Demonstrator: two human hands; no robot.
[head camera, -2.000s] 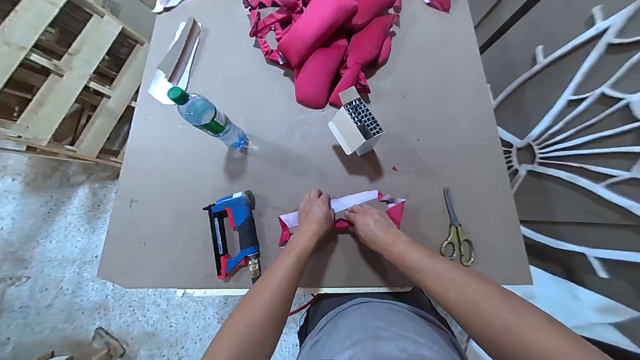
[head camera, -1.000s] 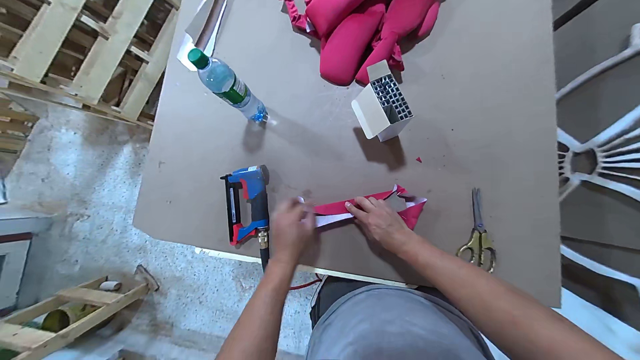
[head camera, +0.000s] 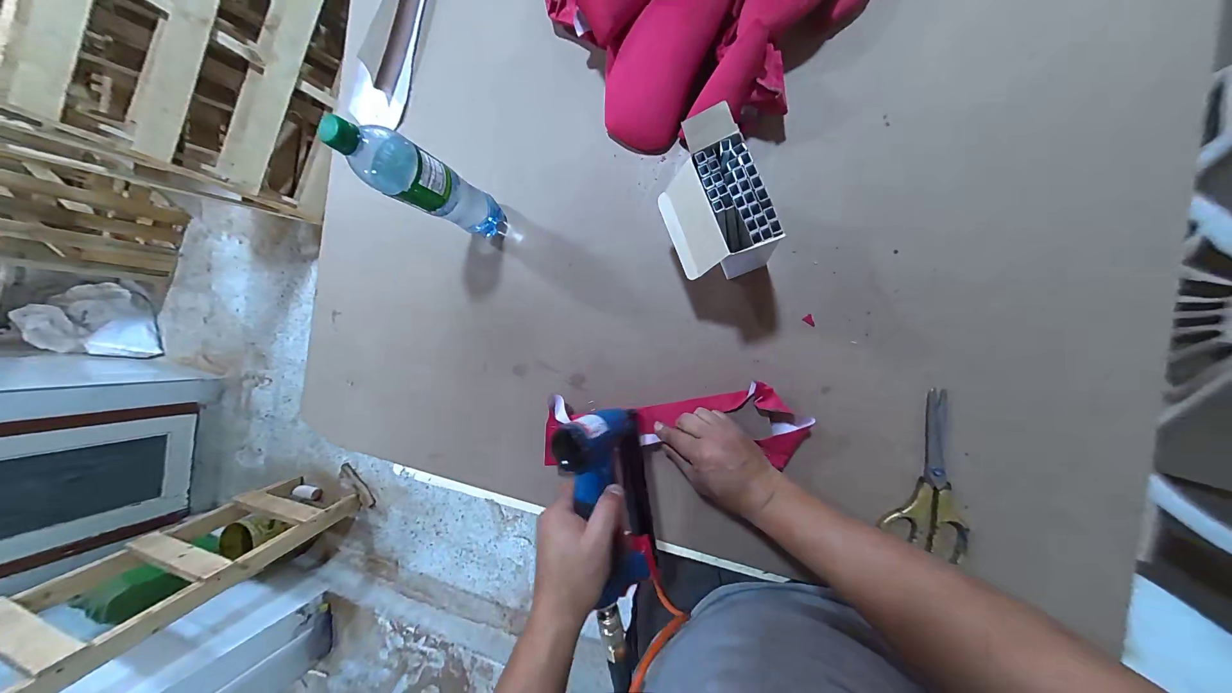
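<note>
My left hand (head camera: 576, 539) is closed round the handle of a blue and black pneumatic stapler (head camera: 602, 462), whose nose is over the left part of a folded pink fabric piece (head camera: 688, 409). An orange hose and a brass fitting hang from the tool's base. With its fingertips, my right hand (head camera: 717, 457) presses the fabric's folded edge at the middle. White lining shows at both ends of the piece, and a grey-brown patch shows inside the right end. Gold-handled scissors (head camera: 932, 481) lie to the right, blades pointing away from me.
An open box of staples (head camera: 756, 207) stands beyond the fabric, near stuffed pink fabric pieces (head camera: 664, 67). A plastic bottle with a green cap (head camera: 414, 173) is at the left of the table (head camera: 1039, 289). Wooden pallets (head camera: 173, 87) and a wooden ladder-like frame (head camera: 183, 553) are off its left side.
My left hand has left the fabric and taken hold of the stapler, which lay on the table to the left; the tool is now over the fabric. My right hand has stayed on the fabric.
</note>
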